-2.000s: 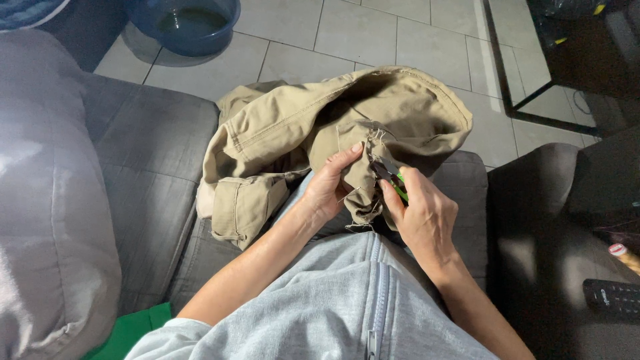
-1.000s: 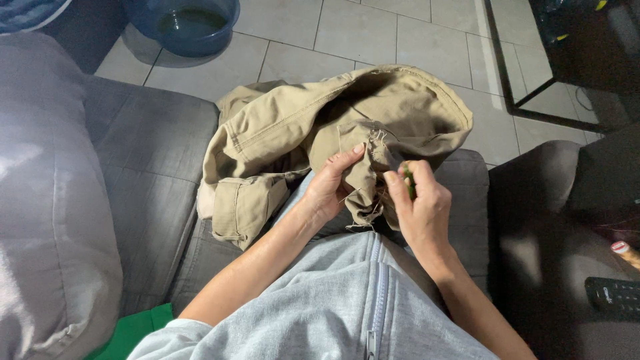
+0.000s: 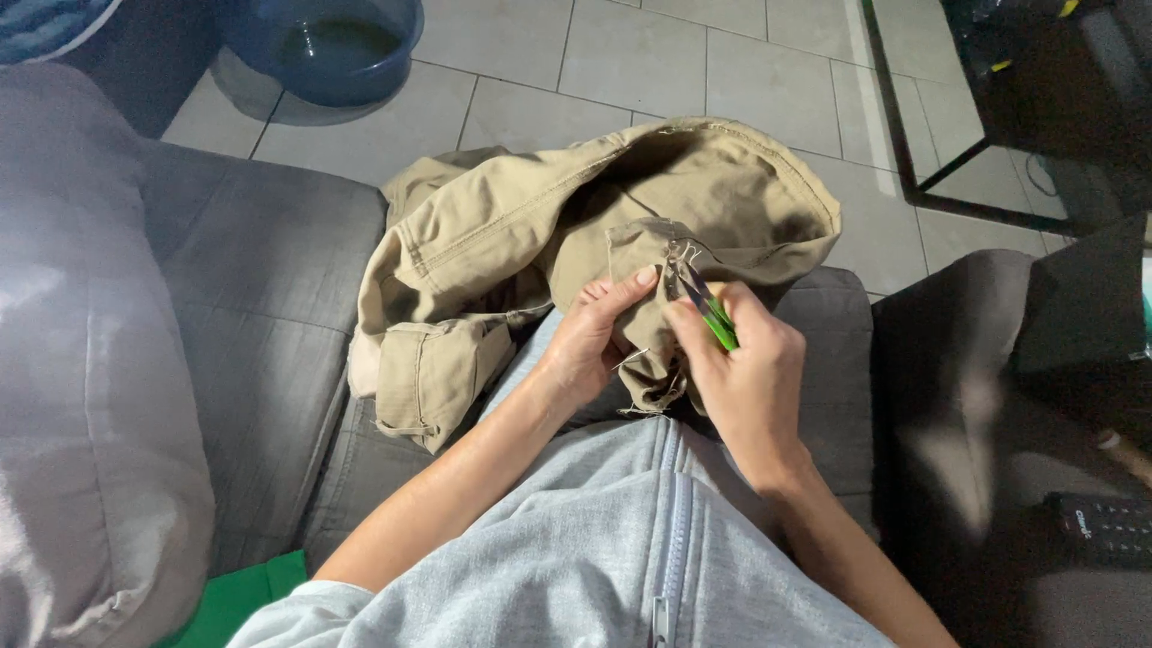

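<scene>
A khaki cloth garment (image 3: 504, 225) with stitched seams lies bunched over my lap and the sofa edge. My left hand (image 3: 589, 337) pinches a folded part of it between thumb and fingers, beside a frayed edge with loose threads. My right hand (image 3: 747, 360) holds a small cutting tool with green handles (image 3: 718, 322), which looks like thread snips. Its dark metal blades point up and left, against the frayed seam. Whether the blades are apart is hard to tell. Part of the cloth is hidden behind both hands.
Grey sofa cushions (image 3: 252, 333) lie under and beside me, with a light grey pillow (image 3: 90, 378) at left and green fabric (image 3: 238, 598) below it. A blue basin (image 3: 319, 45) holding liquid stands on the tiled floor. A remote control (image 3: 1102, 529) lies at right. A dark-framed glass piece (image 3: 990, 216) is at upper right.
Between the last frame and now, my right hand has turned, bringing the green-handled tool and its blades back into view at the frayed seam. My left hand keeps its hold on the cloth.
</scene>
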